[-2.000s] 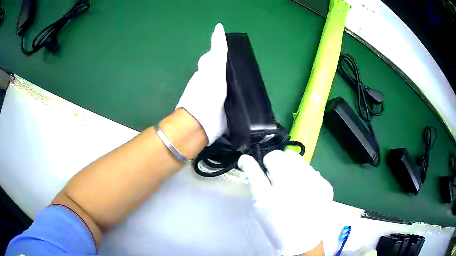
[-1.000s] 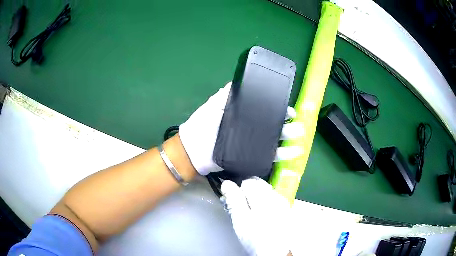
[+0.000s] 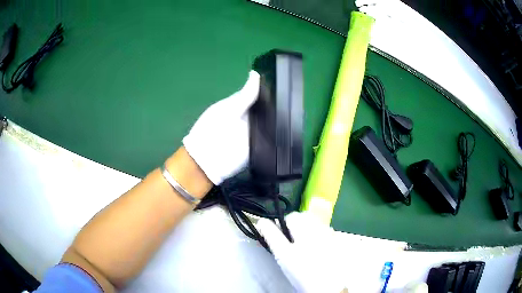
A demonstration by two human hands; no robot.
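Observation:
A black power adapter (image 3: 277, 117) stands lengthwise away from me over the near edge of the green belt, one long side turned up. My left hand (image 3: 226, 134), in a white glove, grips it from the left; its fingers are mostly hidden behind the adapter. Black cord (image 3: 243, 209) hangs in loops below the adapter's near end. My right hand (image 3: 303, 249), in a white glove, is just below, with thumb and fingers around the cord near that end. Whether it also holds a cloth cannot be told.
A lime-yellow divider bar (image 3: 337, 114) lies across the green belt (image 3: 143, 68) just right of the adapter. Several corded adapters (image 3: 380, 166) lie beyond it; another corded item (image 3: 8, 46) lies far left. A blue toothbrush (image 3: 386, 276) and stacked adapters (image 3: 456, 278) are on the white bench (image 3: 171, 246).
The adapter has turned in my left hand from its broad face to a narrow side. The cord loops now show below it. The belt items and divider bar sit further left in view.

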